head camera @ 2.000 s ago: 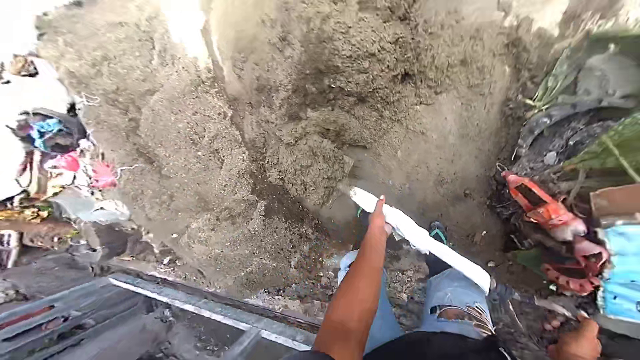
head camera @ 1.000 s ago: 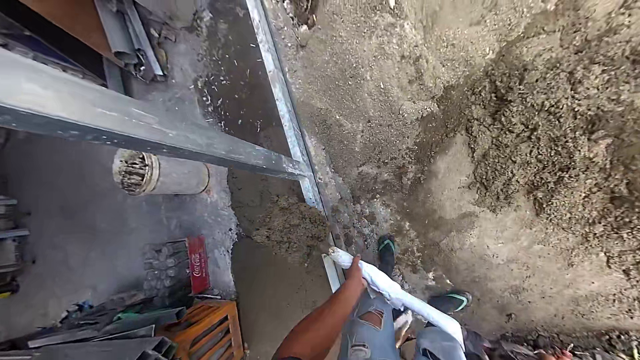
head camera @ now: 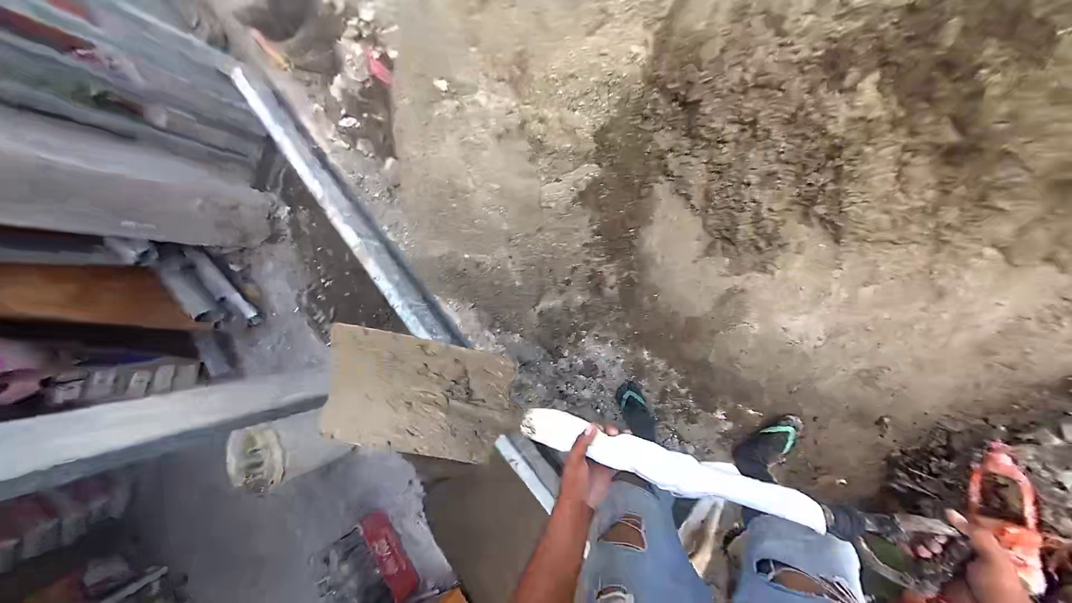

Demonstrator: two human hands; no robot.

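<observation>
My left hand [head camera: 588, 469] is closed around the white-wrapped shaft [head camera: 670, 465] of a shovel, near its blade. At the far end of that shaft, my right hand [head camera: 976, 548] grips the dark handle. The rectangular shovel blade [head camera: 419, 394] is coated with wet grey-brown cement mix and lies over part of the metal door-frame profile [head camera: 360, 226]. Ahead and to the right spreads a rough heap of wet cement mix [head camera: 779, 142] on the ground.
A mix-crusted bucket [head camera: 285, 456] and a red crate [head camera: 389, 553] stand at lower left. Metal profiles [head camera: 197, 285] are stacked farther left. Orange debris [head camera: 1005, 511] lies at lower right. My sandalled feet [head camera: 708, 423] stand beside the shaft.
The shovel blade, in the mix two seconds ago, now shows broadly beside the frame. Both hands have stayed on the shovel where visible. The view has swung widely.
</observation>
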